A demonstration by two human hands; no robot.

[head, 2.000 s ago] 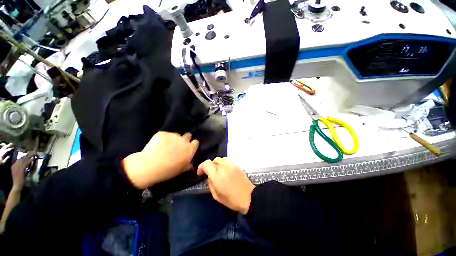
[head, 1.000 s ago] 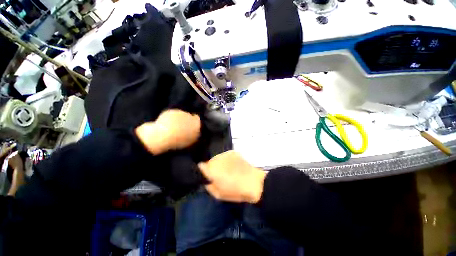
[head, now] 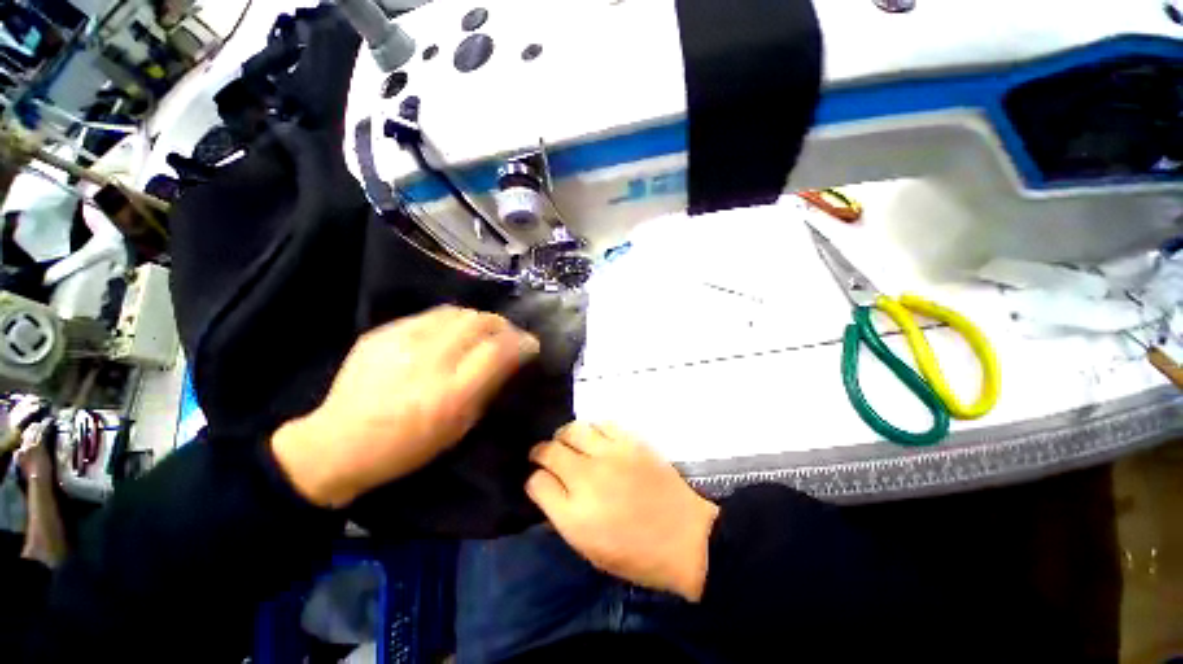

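The black garment piece [head: 279,279] lies left of and in front of the needle and hangs over the table's front edge. Its right edge runs from under the presser foot [head: 561,269] of the white sewing machine [head: 597,91] towards me. My left hand [head: 409,396] lies on top of the cloth, palm down, with its fingertips just below the presser foot. My right hand [head: 620,503] holds the cloth's right edge near the table front with curled fingers. The needle tip is too small to make out.
Scissors with green and yellow handles [head: 895,370] lie right of the needle. Small orange-handled snips [head: 830,204] lie behind them. Whitish scraps [head: 1083,301] and a wooden handle [head: 1166,365] are at far right. A black band [head: 749,104] drapes over the machine. A blue crate [head: 398,610] stands below. Another person's arm [head: 42,499] shows at left.
The view has moved closer to the machine. My left hand has flattened onto the cloth near the presser foot. The front part of the cloth, bunched before, is spread more evenly. My right hand stays at its edge.
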